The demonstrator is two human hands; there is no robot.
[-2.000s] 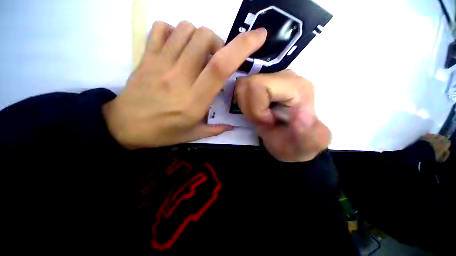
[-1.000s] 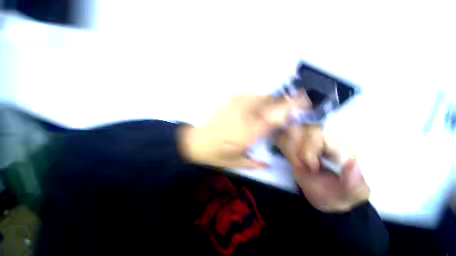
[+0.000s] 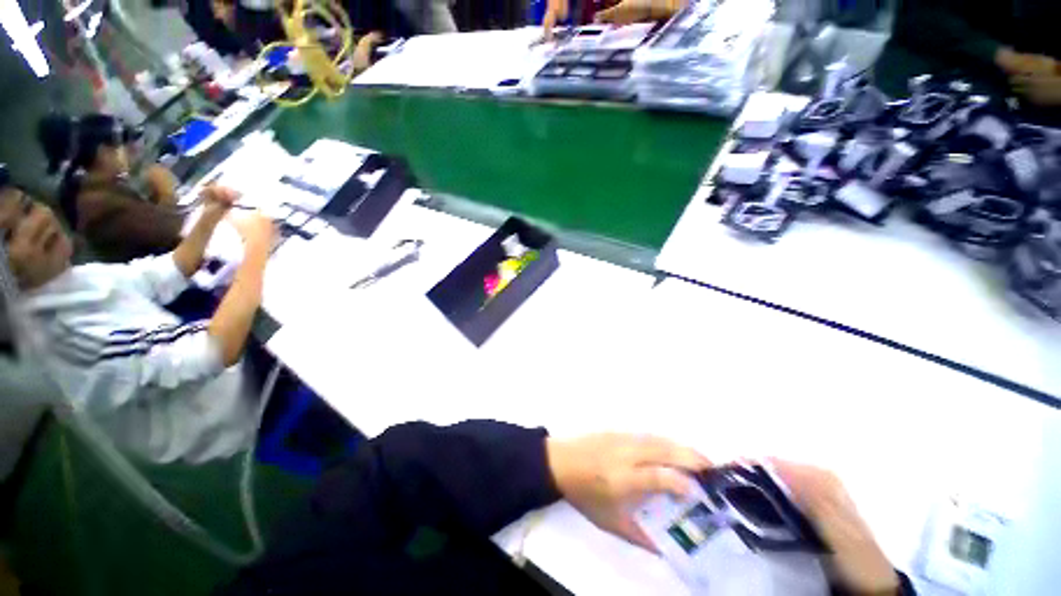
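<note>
My left hand (image 3: 622,480) is at the bottom, right of centre, with its fingers on the left side of a white front housing (image 3: 724,561). The housing's opening shows a green circuit board (image 3: 695,527). A black base unit (image 3: 759,508) with a pale outline lies against the housing's upper side. My right hand (image 3: 832,512) is around the right side of the base unit; its fingertips are partly hidden. Any cable between the two parts is too blurred to tell.
An open black box (image 3: 495,285) with small coloured items and a silver tool (image 3: 389,265) lie on the white table. Another white housing (image 3: 963,547) is at the lower right. Piled base units (image 3: 896,163) are at the upper right. People sit along the left; a person's hand shows top right.
The view has swung up and left, showing the wider workshop. My right hand was a fist near the housing opening and is now at the base unit's right side. My left index finger has left the base's dark centre.
</note>
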